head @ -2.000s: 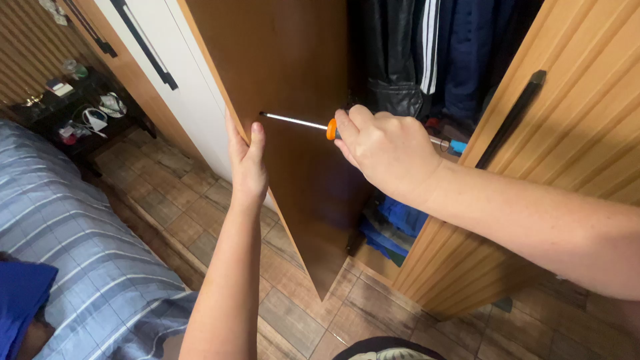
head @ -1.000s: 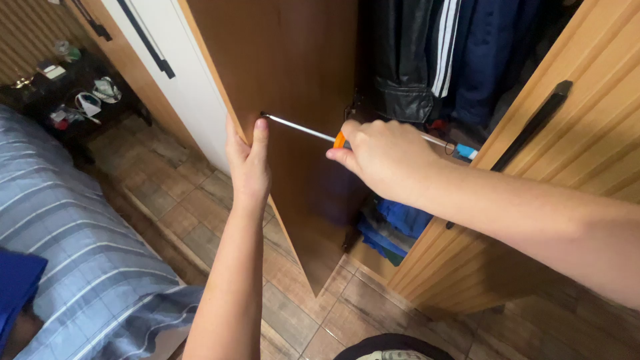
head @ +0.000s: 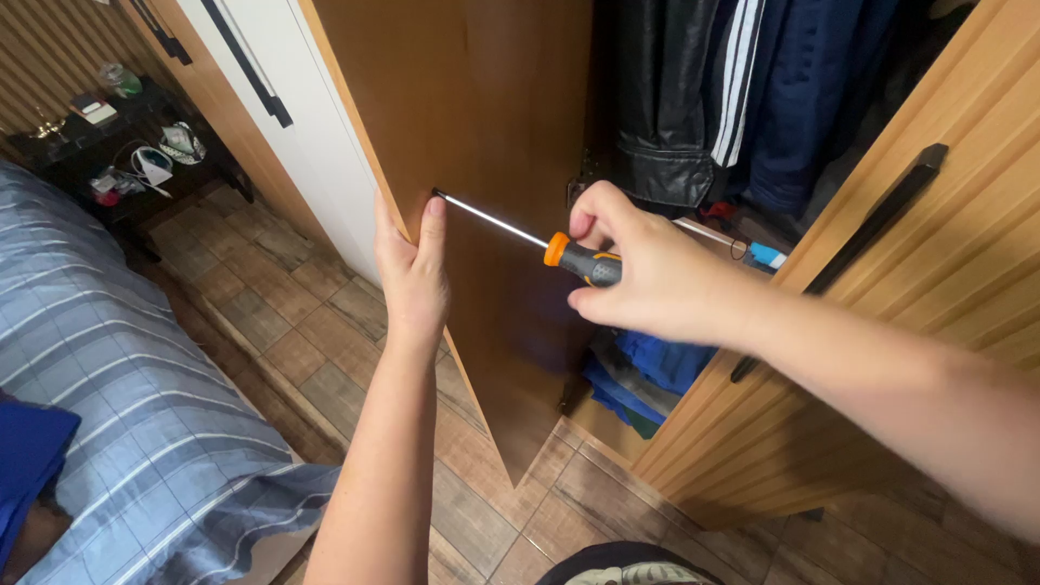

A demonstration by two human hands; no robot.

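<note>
A brown wooden wardrobe door (head: 504,146) stands open, its inner face toward me. My left hand (head: 414,268) grips the door's edge, thumb on the inner face. Just above that thumb, the tip of a screwdriver (head: 581,260) with a grey and orange handle meets the door; whether a screw sits there is hidden by the tip. My right hand (head: 642,260) is at the rear of the handle, its thumb and fingers spread around it in a loosened hold; the palm side is partly hidden.
Right of the door, a ribbed wooden door (head: 918,268) has a black handle (head: 877,219). Between them hang a black leather garment (head: 666,106) and dark blue clothes, above folded blue clothes (head: 650,366). A bed with a plaid cover (head: 122,349) and a dark shelf stand at the left.
My right hand's fingers have loosened and spread from the screwdriver handle, showing more of it. The left hand stays on the door edge and the screwdriver tip stays at the same spot.
</note>
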